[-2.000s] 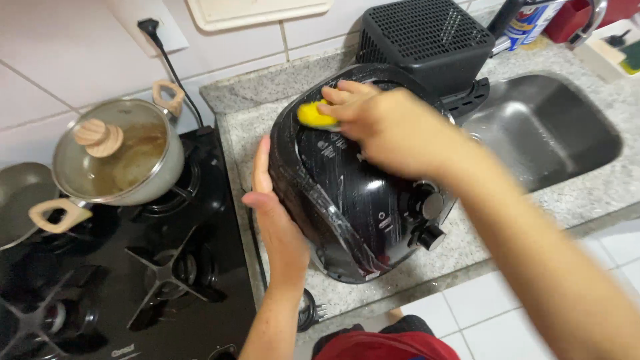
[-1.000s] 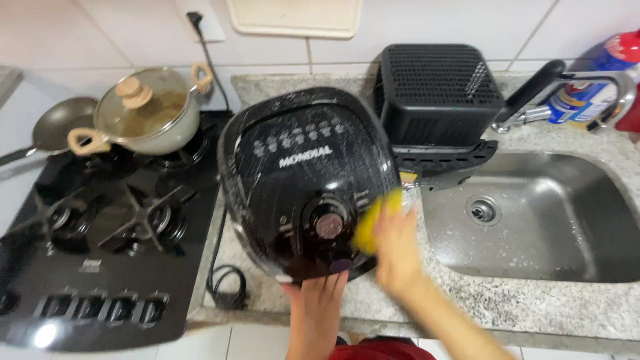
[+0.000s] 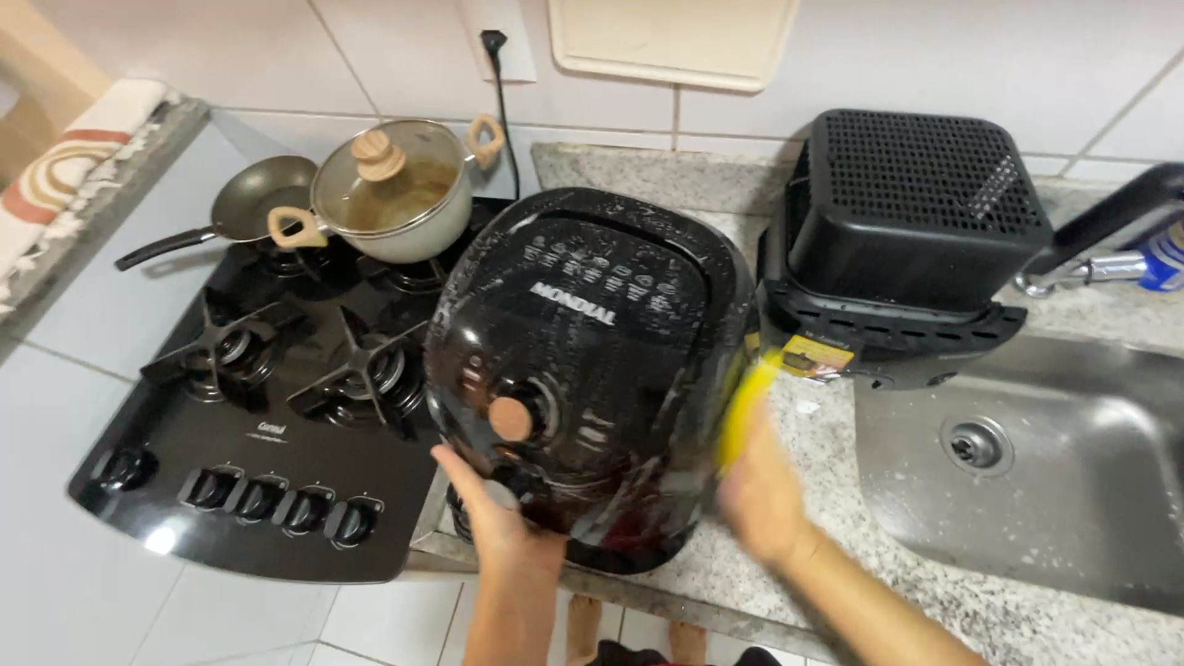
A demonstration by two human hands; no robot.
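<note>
A black Mondial air fryer body [image 3: 601, 379], streaked with white suds, is on the granite counter, its top and front toward me. My left hand [image 3: 509, 532] supports its lower front edge at the near left, the thumb spread and the other fingers hidden beneath it. My right hand [image 3: 763, 490], blurred, holds a yellow sponge [image 3: 747, 412] against the right side of the body. Behind and to the right, the black perforated fryer basket [image 3: 916, 213] rests upside down on another black fryer part [image 3: 888, 333].
At left, a black gas cooktop [image 3: 277, 462] carries a lidded pot [image 3: 398, 199] and a small frying pan [image 3: 264, 199]. The steel sink [image 3: 1045, 481] and its faucet [image 3: 1091, 268] are at right. A plugged-in black cord [image 3: 504, 120] hangs behind the pot.
The fryer body has turned and tilted since the first frame. My right hand has moved with the sponge from its top to its right side. My left hand has shifted from its left side to its lower front.
</note>
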